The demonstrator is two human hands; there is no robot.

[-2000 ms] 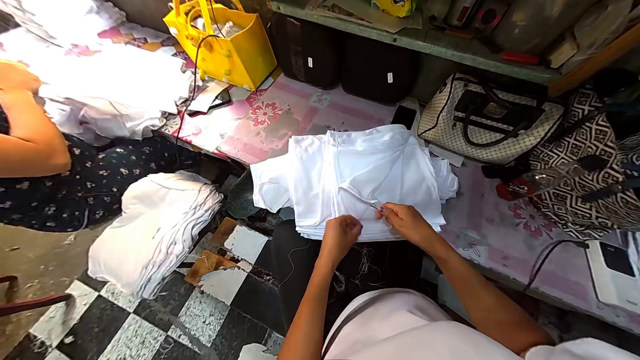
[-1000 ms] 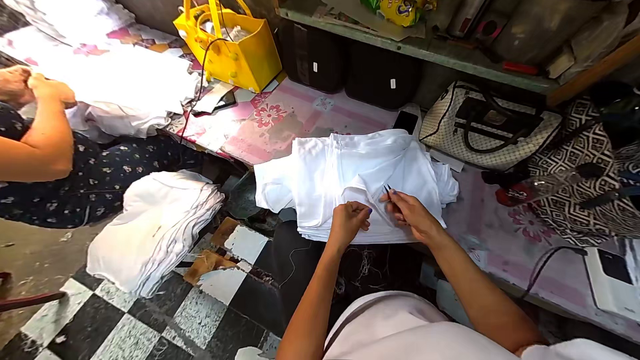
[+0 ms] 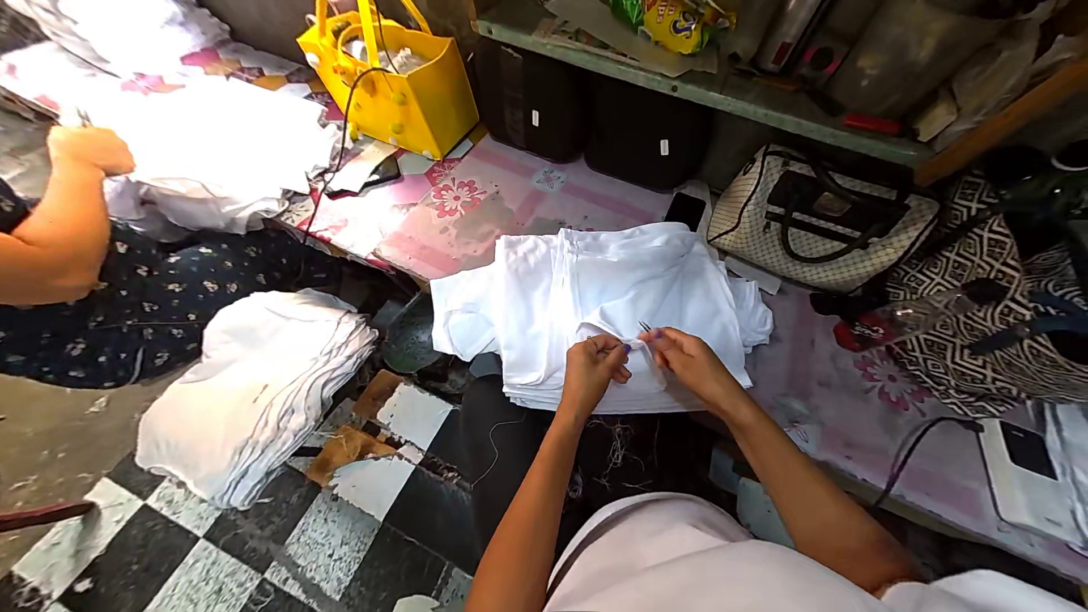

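Observation:
A stack of white cloth garments (image 3: 646,272) lies at the edge of the pink floral tabletop, over my lap. My left hand (image 3: 595,370) pinches a raised bit of the top garment's white fabric. Close by on the right, my right hand (image 3: 684,361) holds a small pointed metal tool, perhaps thread snips (image 3: 645,326), its tips showing above the fingers. The fingers of my right hand are also at the lifted fabric; whether they pinch it is hard to tell.
A co-worker's hand (image 3: 92,151) is over white cloth at the left. Another white cloth pile (image 3: 255,387) sits low at left. A yellow bag (image 3: 408,89), a checked handbag (image 3: 820,221), a phone (image 3: 684,210) and a patterned bag (image 3: 977,314) stand around the pink tabletop (image 3: 510,195).
My hands have stayed at the front of the stack, and the tool's tips now show above my right fingers. The co-worker's hand at the left has changed position.

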